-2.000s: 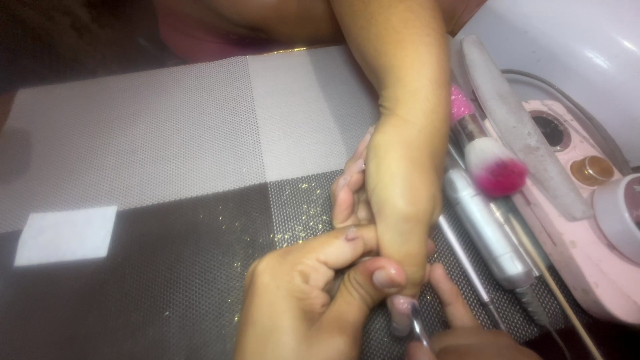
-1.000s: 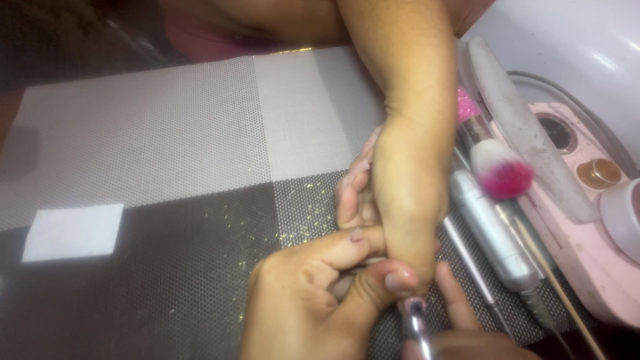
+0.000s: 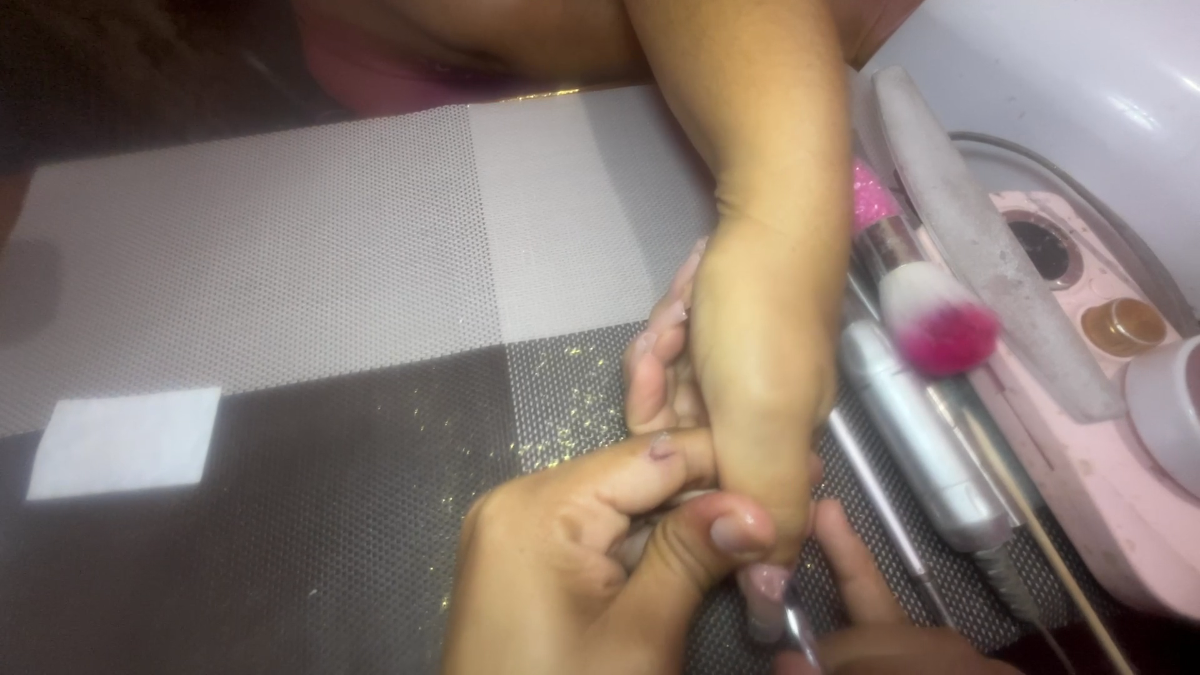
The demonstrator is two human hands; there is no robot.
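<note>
Another person's hand (image 3: 764, 375) reaches down from the top of the head view, its thumb pointing toward me with a glossy pinkish nail (image 3: 769, 583). My left hand (image 3: 600, 553) grips that thumb between its own thumb and index finger. Low in the view, my right hand (image 3: 891, 647) is partly cut off by the frame's bottom edge and holds a slim shiny metal tool (image 3: 800, 633). The tool's upper end is at the pinkish nail; its exact tip is blurred. The other person's curled fingers (image 3: 661, 347) show left of their palm.
A patterned mat (image 3: 281, 253) covers the table, with a white paper piece (image 3: 127, 442) at left. At right lie a silver nail drill handpiece (image 3: 923, 431), a pink-and-white brush (image 3: 940, 319), a thin stick (image 3: 1041, 544), a slender tool (image 3: 877, 492), and a grey nail file (image 3: 994, 244) on a pink device (image 3: 1106, 506).
The metal tool in my right hand has shifted slightly about the nail. My left hand keeps its hold on the other person's thumb.
</note>
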